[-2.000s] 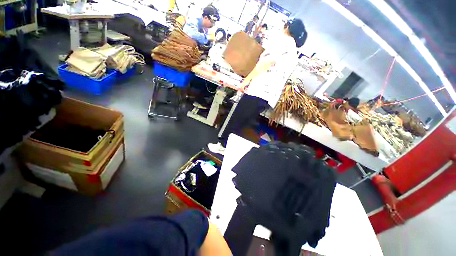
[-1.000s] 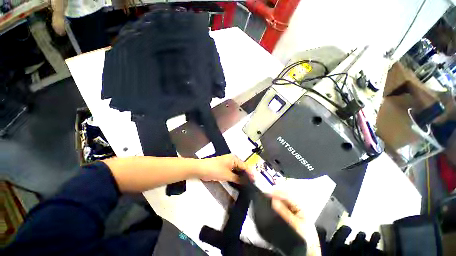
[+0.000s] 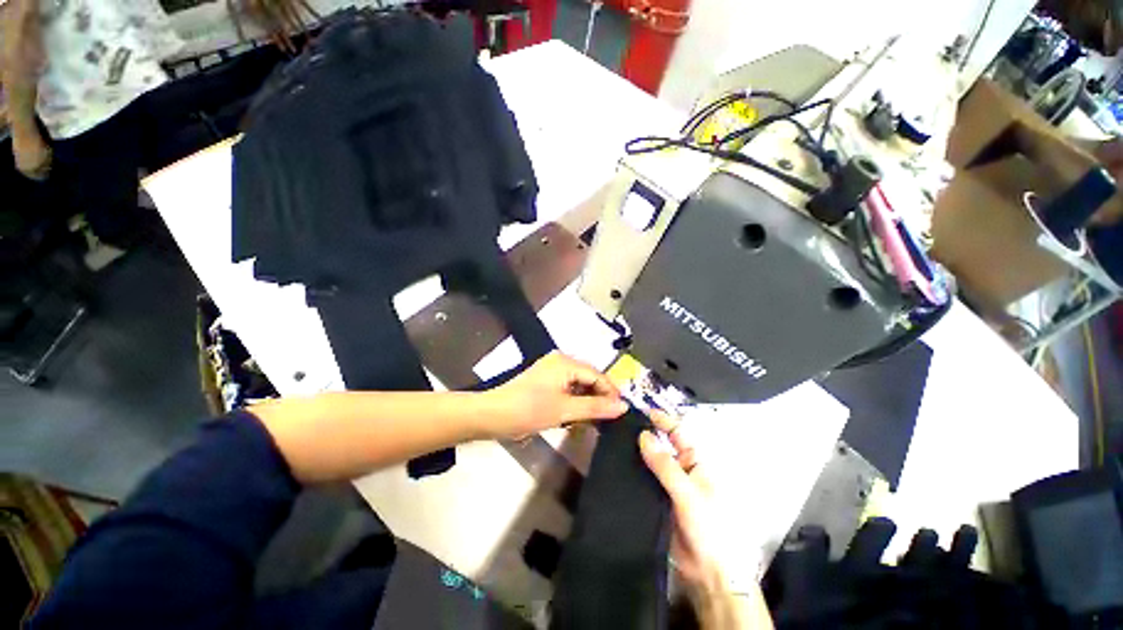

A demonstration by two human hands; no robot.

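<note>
My left hand (image 3: 560, 396) and my right hand (image 3: 680, 474) hold the upper end of a black workpiece (image 3: 612, 529) at the needle area (image 3: 655, 391) of the sewing machine head (image 3: 727, 289), lettered MITSUBISHI. The workpiece hangs down toward my lap and leaves the frame at the bottom. My fingers pinch its edge from both sides. The needle itself cannot be made out. A large stack of black workpieces (image 3: 382, 160) lies at the upper left, with straps (image 3: 370, 348) reaching toward me.
Black pieces with finger-like strap ends (image 3: 862, 566) lie at the lower right beside a dark boxy screen (image 3: 1074, 542). Cables (image 3: 764, 148) loop over the machine. A person (image 3: 92, 74) stands at the upper left. A brown cardboard box (image 3: 1004, 209) is at the right.
Both hands have come closer together at the needle area. The workpiece, earlier blurred and slanted, now hangs straighter and wider below them. The view has shifted slightly.
</note>
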